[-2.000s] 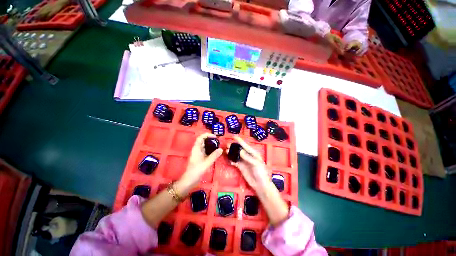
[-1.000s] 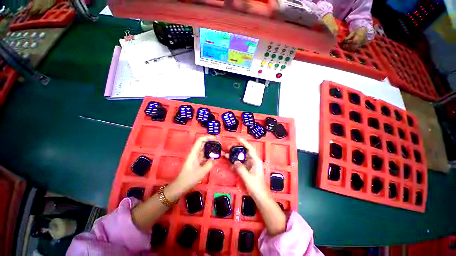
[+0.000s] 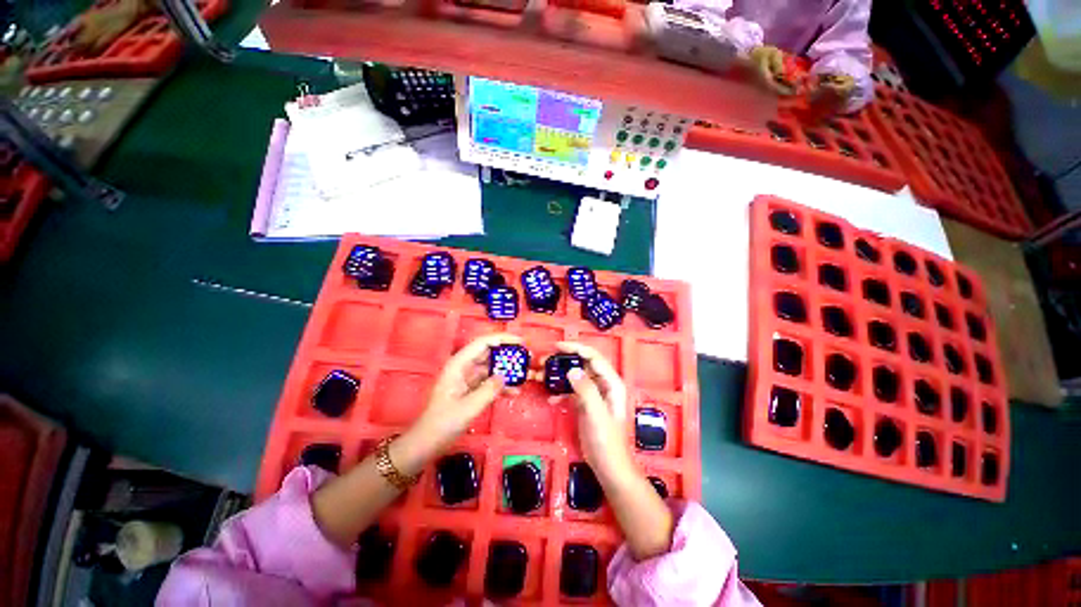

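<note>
My left hand (image 3: 472, 382) holds a lit watch unit (image 3: 510, 364) with a pattern of light icons on its screen. My right hand (image 3: 596, 391) holds a second watch unit (image 3: 562, 374), mostly dark, its thumb on the face. Both are above the middle of the red tray (image 3: 391, 445). Lit watches (image 3: 539, 286) lie in pairs along the tray's top row; the pair at the right end is dark. Dark watches (image 3: 506, 567) sit in the lower pockets, one over a green label (image 3: 510, 464). My forearms hide some pockets.
A second red tray (image 3: 877, 443) of dark watches is at right. Behind the main tray are a bench instrument (image 3: 533, 125), a small white block (image 3: 595, 225), record sheets (image 3: 368, 196) with a pen, and a black keypad (image 3: 409, 95). A raised red shelf (image 3: 533, 57) crosses above. A person's hands (image 3: 806, 83) are at the back.
The unit in my left hand has gone from dark to a lit icon screen. My right thumb has moved onto the face of the other unit. Both hands stay over the tray's middle.
</note>
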